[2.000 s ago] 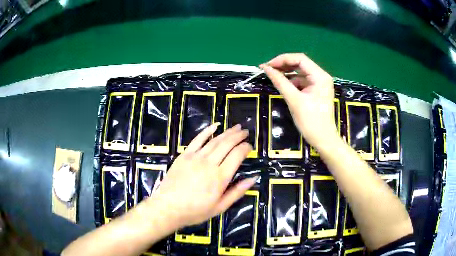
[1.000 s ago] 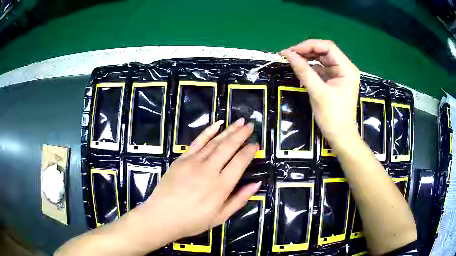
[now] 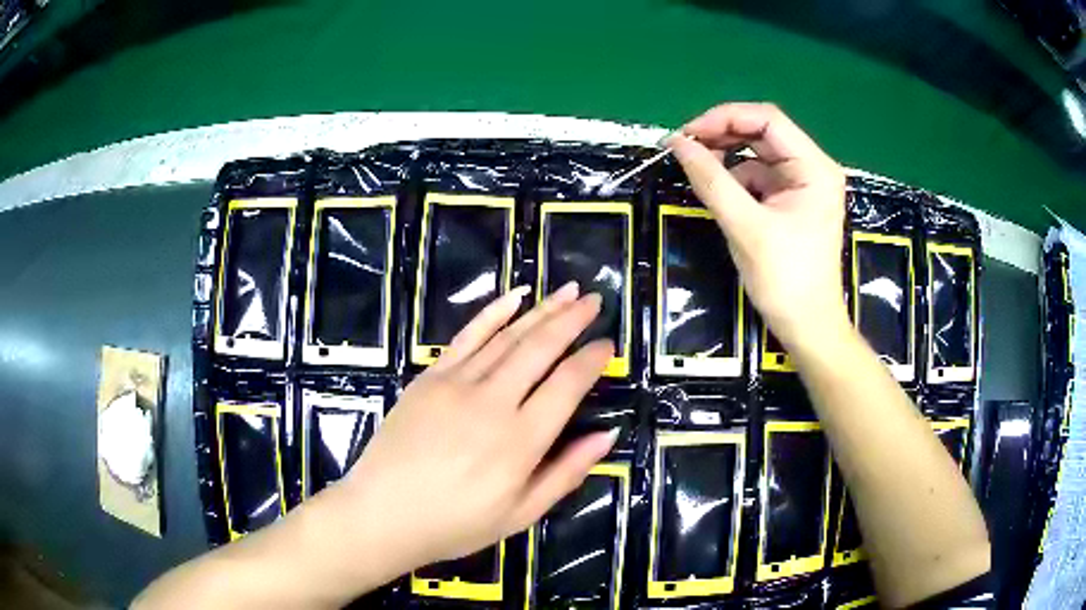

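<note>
A black film-covered tray [image 3: 524, 175] holds rows of dark glossy panels with yellow borders. My left hand [image 3: 482, 435] lies flat, fingers spread, over the lower part of the fourth top-row panel [image 3: 578, 250], holding nothing that shows. My right hand [image 3: 774, 221] pinches a thin pale cotton swab [image 3: 643, 168] between thumb and fingertips. The swab slants down to the left, and its white tip is at the top end of that same panel. Whether the tip touches the panel is unclear.
A white pad [image 3: 126, 439] sits on a tan cardboard piece [image 3: 129, 506] to the left of the tray. A second tray edge with a white ribbed sheet [image 3: 1063, 524] is at the far right. A dark panel [image 3: 1010, 459] lies between the trays. A green surface [image 3: 476, 72] lies beyond.
The view has shifted, so the tray looks slightly larger and further left than two seconds ago. My left hand stays on the same panel. The swab tip has moved slightly at its top edge.
</note>
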